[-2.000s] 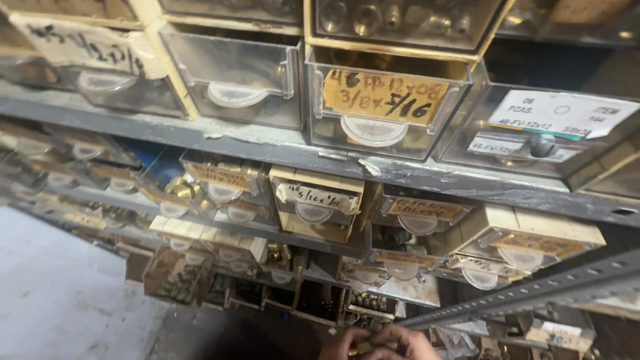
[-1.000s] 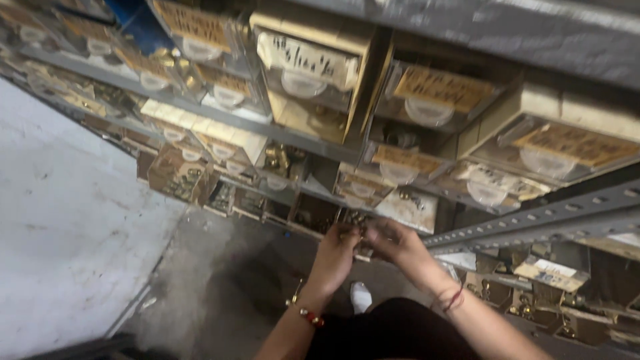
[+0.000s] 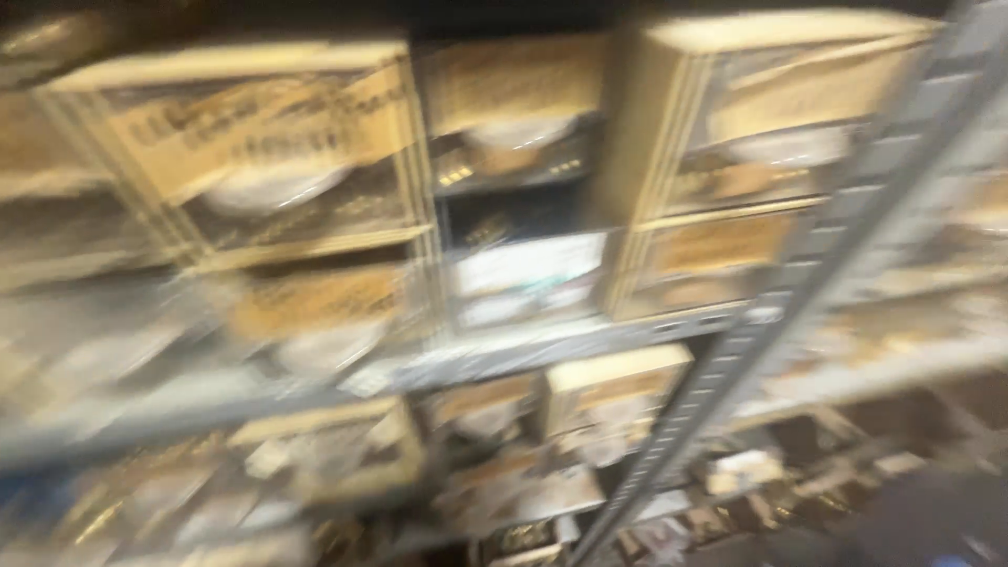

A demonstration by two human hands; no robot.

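Neither my left hand nor my right hand shows in the blurred head view. Clear-fronted parts drawers fill it. A large drawer with a handwritten orange label point(image 3: 268, 134) is at the upper left, above another orange-labelled drawer point(image 3: 315, 307). Right of them, a drawer bears a white label point(image 3: 531, 272). Cream-framed drawers point(image 3: 728, 165) stand beside the metal upright. Small brass-coloured parts show dimly behind some fronts.
A perforated grey metal upright point(image 3: 756, 315) slants across the right side. The grey shelf edge point(image 3: 504, 350) crosses the middle. Lower drawers point(image 3: 618, 402) sit beneath it, and more shelving point(image 3: 882, 382) extends to the right.
The view has swung up and closer to the drawers. Both hands, held close together low in front of the shelves one second ago, have left the view.
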